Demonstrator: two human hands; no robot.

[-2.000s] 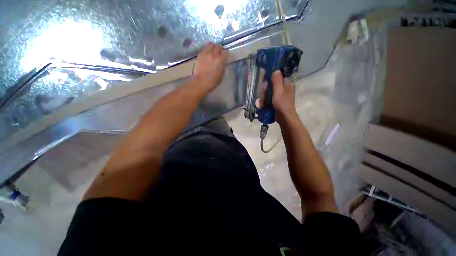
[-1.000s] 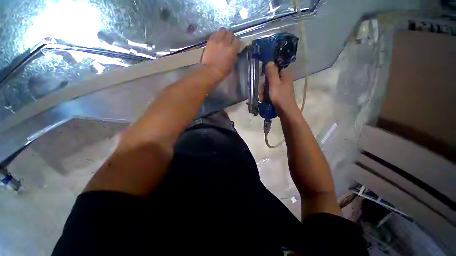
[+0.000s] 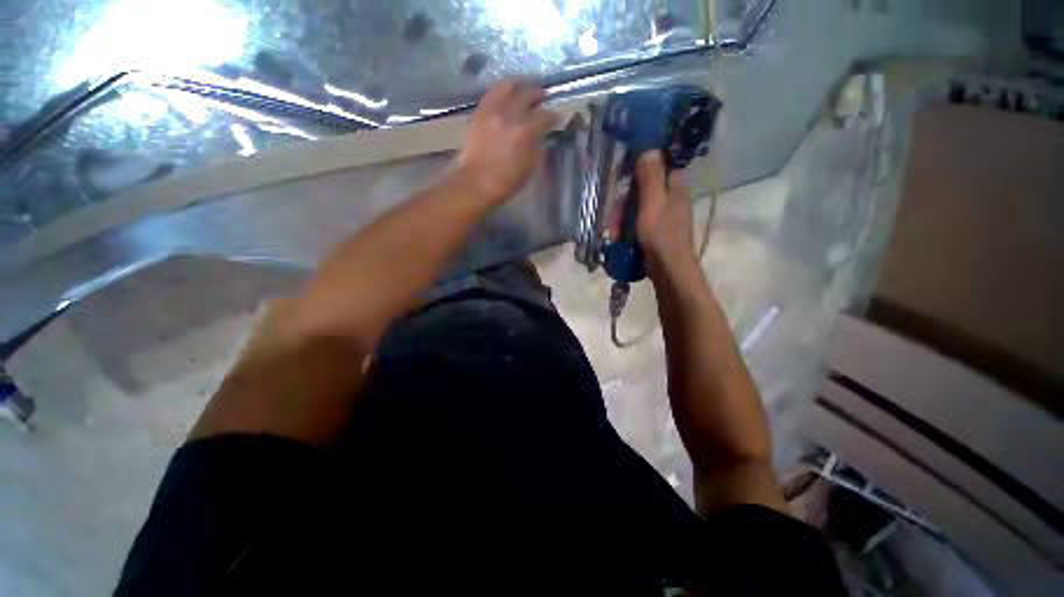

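Note:
A long, flat beige wood strip lies along the shiny silver-grey panel, beside a dark, bright-edged trim line. My left hand, bare and slightly blurred, rests on the strip near its right end with fingers bent; whether it grips the strip is not clear. My right hand is closed around the handle of the blue-black air nailer. The nailer's head is over the strip's right end, with its silver magazine toward my left hand. The nose is hidden.
The thin yellowish air hose runs from the nailer's handle and across the panel on the right. Brown boards and pale boards stand at the right. Clutter lies at the lower right. A blue and white object is at the left edge. The floor is dusty.
The view has shifted slightly. My left hand has lifted its fingers a little and blurred. The nailer is tilted slightly more, and the hose now hangs right of it, where two seconds ago it ran behind it.

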